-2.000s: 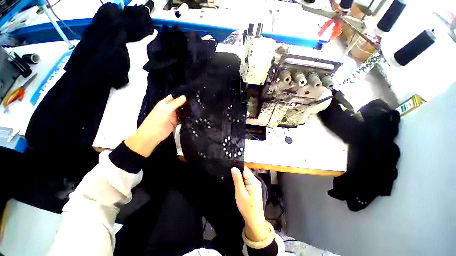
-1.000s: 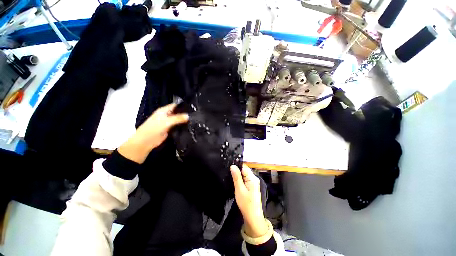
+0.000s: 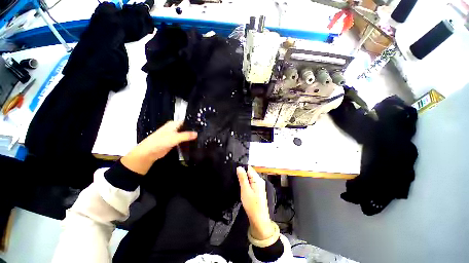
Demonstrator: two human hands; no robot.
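A black garment piece with clusters of shiny silver dots lies on the white table and hangs over its front edge. Its right edge runs along the left side of the overlock machine. My left hand is on the garment's left side, thumb over the cloth, fingertips partly hidden. My right hand holds the garment's right edge between thumb and fingers, just in front of the table edge. The presser foot and needle area is dark, and details there cannot be made out.
A long black heap of garments lies at left, with orange-handled scissors beyond it. Another black pile hangs at the table's right end beside a small yellow box. Black thread cones stand upper right.
The garment has shifted along the machine, and its dot clusters sit differently. My left hand has moved down towards me along the cloth. My right hand has stayed nearly in place.
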